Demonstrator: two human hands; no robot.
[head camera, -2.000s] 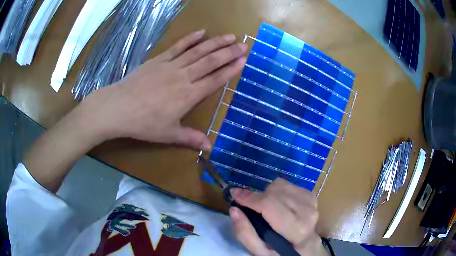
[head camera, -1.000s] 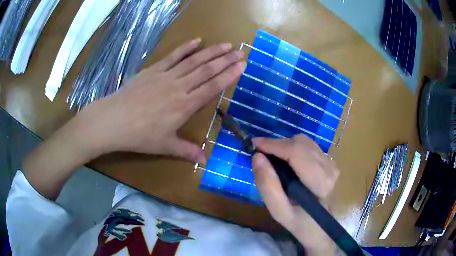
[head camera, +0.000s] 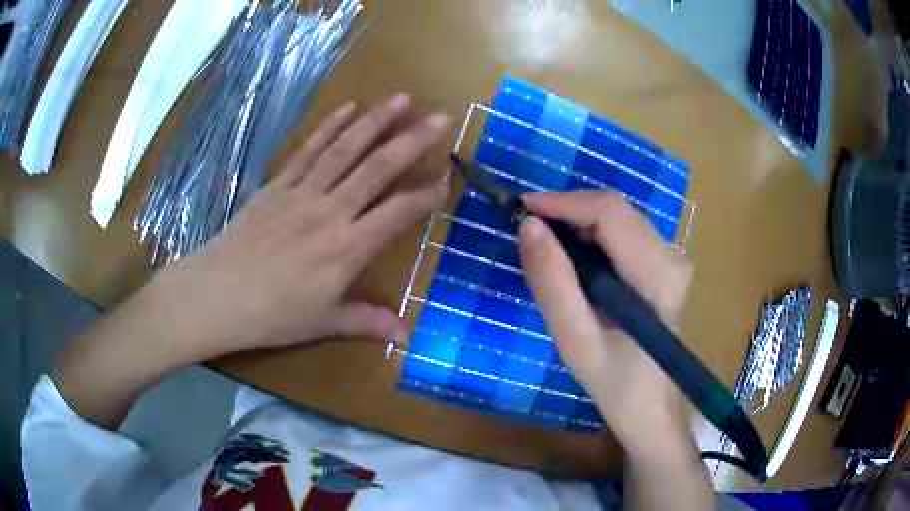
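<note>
The blue cell string (head camera: 499, 309) with parallel silver lines lies tilted on the tabletop. A thin busbar (head camera: 423, 246) runs along its left edge, its side legs reaching onto the cells. Another bright strip shows at the right edge, partly hidden by my right hand. My left hand (head camera: 289, 230) lies spread at the left, thumb and a fingertip at the busbar, gripping nothing. My right hand (head camera: 609, 299) holds the soldering iron (head camera: 649, 334) like a pen above the cells. Its tip is at the upper part of the left busbar.
White strips (head camera: 150, 110) and a long ribbon pile (head camera: 234, 120) lie at the upper left. A short ribbon pile (head camera: 776, 344), a white strip (head camera: 806, 389) and a black station (head camera: 873, 384) are at right. Dark loose cells (head camera: 785, 70) and a grey round device (head camera: 866, 225) are farther back.
My right hand and the soldering iron have moved up along the left busbar, from its lower end to near its upper end. My left fingers have shifted slightly left. The assembly sits slightly lower in view.
</note>
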